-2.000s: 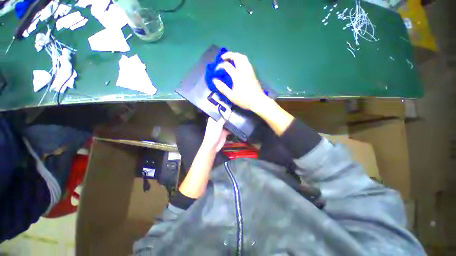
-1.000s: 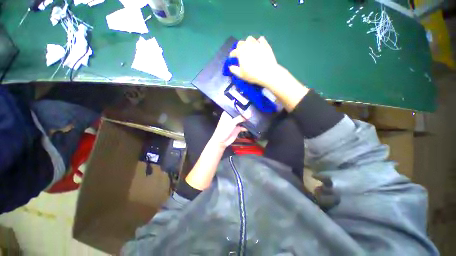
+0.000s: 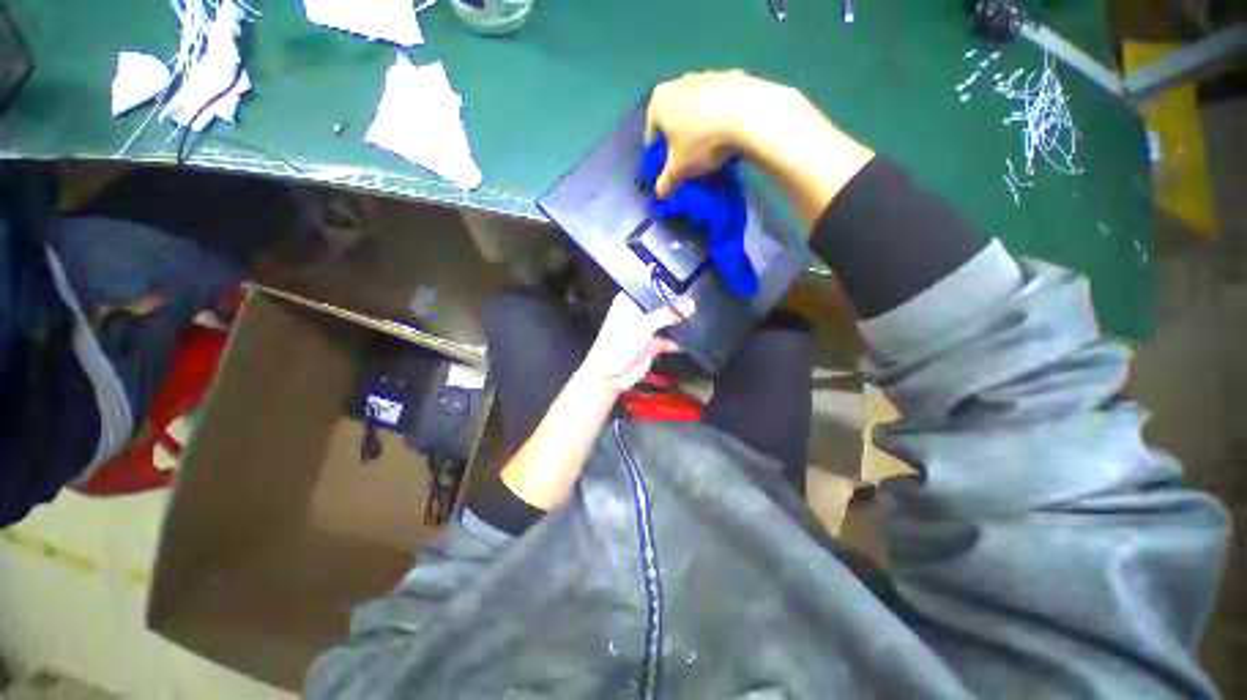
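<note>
A dark small solar panel [image 3: 591, 205] is held tilted over the lap at the bench's front edge, its plain back up. A black junction box [image 3: 666, 254] sits at its centre, with a cable by it. My left hand [image 3: 635, 339] grips the panel's near edge, the thumb on the back by the cable; its other fingers are partly hidden. My right hand [image 3: 704, 123] holds a crumpled blue cloth [image 3: 725, 226] against the upper right part of the back.
The green bench [image 3: 574, 69] bears white scraps [image 3: 421, 123], a clear bottle [image 3: 492, 14] and white strands [image 3: 1046, 120]. An open carton [image 3: 260, 506] with black parts [image 3: 397, 397] stands left of the legs. Another person's leg [image 3: 130, 328] is at far left.
My right hand with the cloth has shifted slightly right and bent at the wrist. The panel is still held in my left hand. The view has shifted, and a grey metal bar shows more at upper right.
</note>
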